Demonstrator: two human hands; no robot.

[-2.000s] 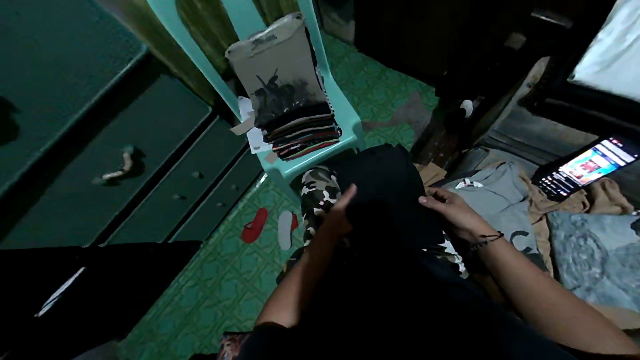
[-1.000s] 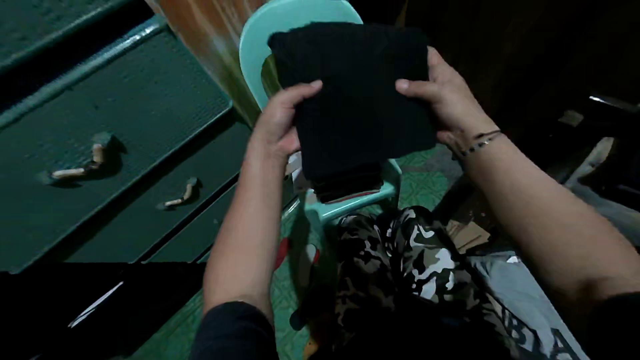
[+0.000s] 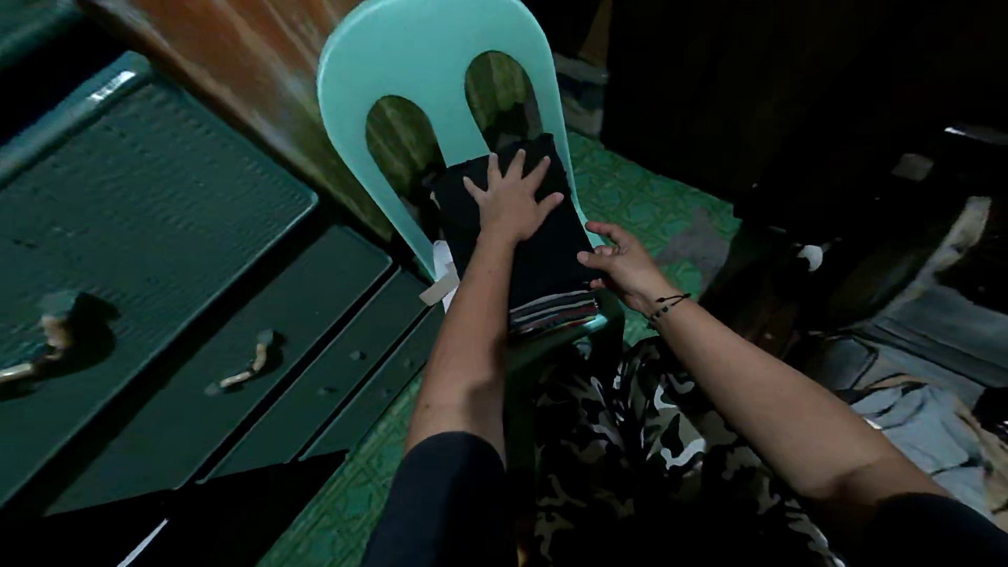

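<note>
A folded black cloth garment (image 3: 543, 260) lies on top of a stack of folded clothes (image 3: 555, 309), which rests on the seat of a light green plastic chair (image 3: 441, 47). My left hand (image 3: 512, 201) is flat on the black garment with its fingers spread. At the right edge of the stack is my right hand (image 3: 622, 264), its fingers apart and slightly curled, the tips beside the cloth. Whether they touch it is hard to tell. A dark bracelet circles my right wrist.
Dark green drawers (image 3: 236, 339) with metal handles stand at the left. Clothes (image 3: 921, 417) lie in a loose pile at the right. Under the chair is a green patterned floor (image 3: 654, 197). My knees in camouflage trousers (image 3: 654, 417) are close to the chair's front.
The black garment was in my lap, then held up in both hands; now it lies on the stack on the chair. Both hands have let go of their grip. The view has shifted.
</note>
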